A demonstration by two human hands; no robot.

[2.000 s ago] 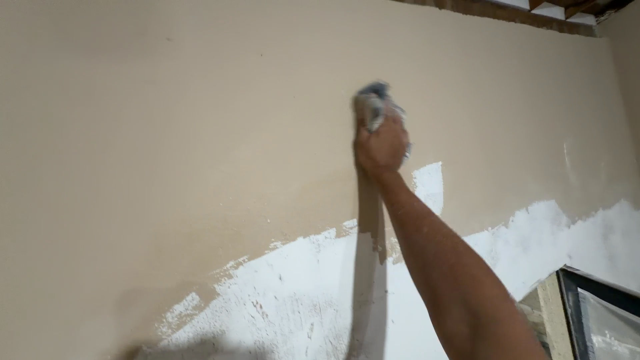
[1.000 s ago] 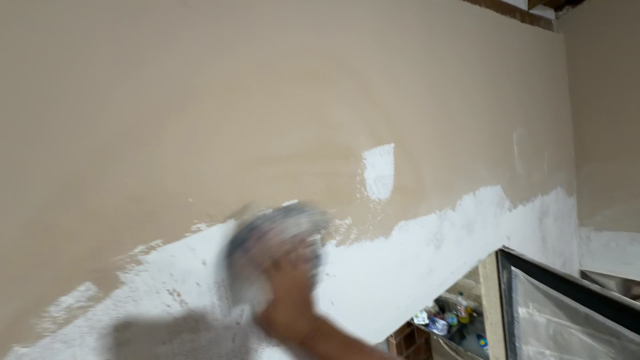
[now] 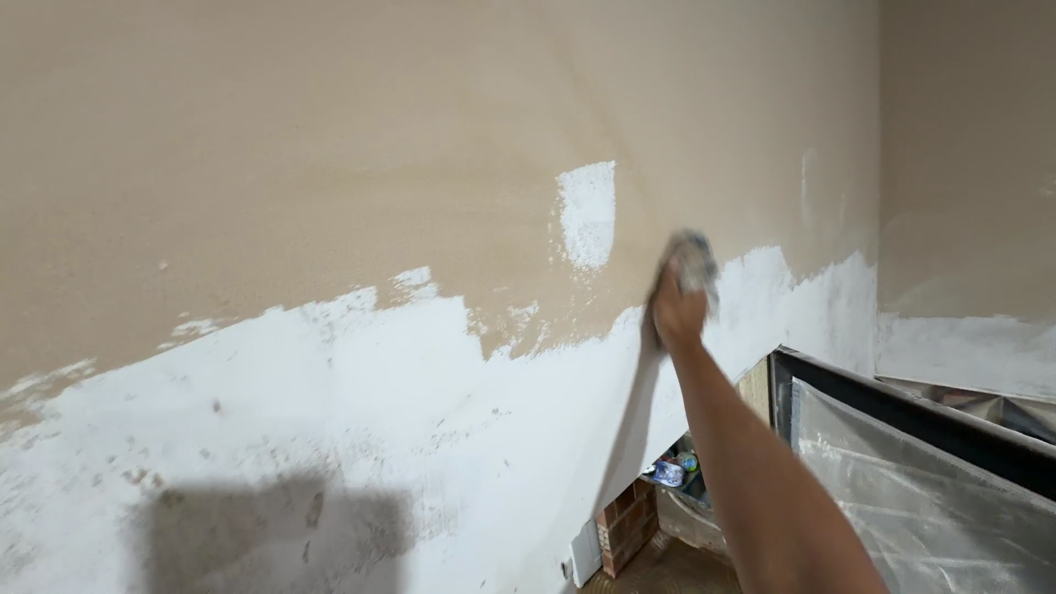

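Observation:
My right hand (image 3: 681, 309) grips a crumpled greyish cloth (image 3: 693, 260), blurred by motion, at or very near the wall right of centre. The wall (image 3: 371, 148) is beige above and white below, with a ragged edge between the two colours. A separate white patch (image 3: 588, 216) shows in the beige just left of the cloth. My forearm rises from the lower right and casts a narrow shadow on the white part. My left hand is out of the picture.
At the lower right stands a black-edged frame (image 3: 907, 408) with a translucent panel (image 3: 899, 511). Below the wall's sloping edge are red bricks (image 3: 629, 520), a white box-like fitting (image 3: 586, 554) and several small items (image 3: 672, 470). Another wall (image 3: 973, 190) meets this one at a corner.
My right hand with the cloth was high on the wall, then low beside the ragged edge, and is now right of the white patch. The view has shifted down and right.

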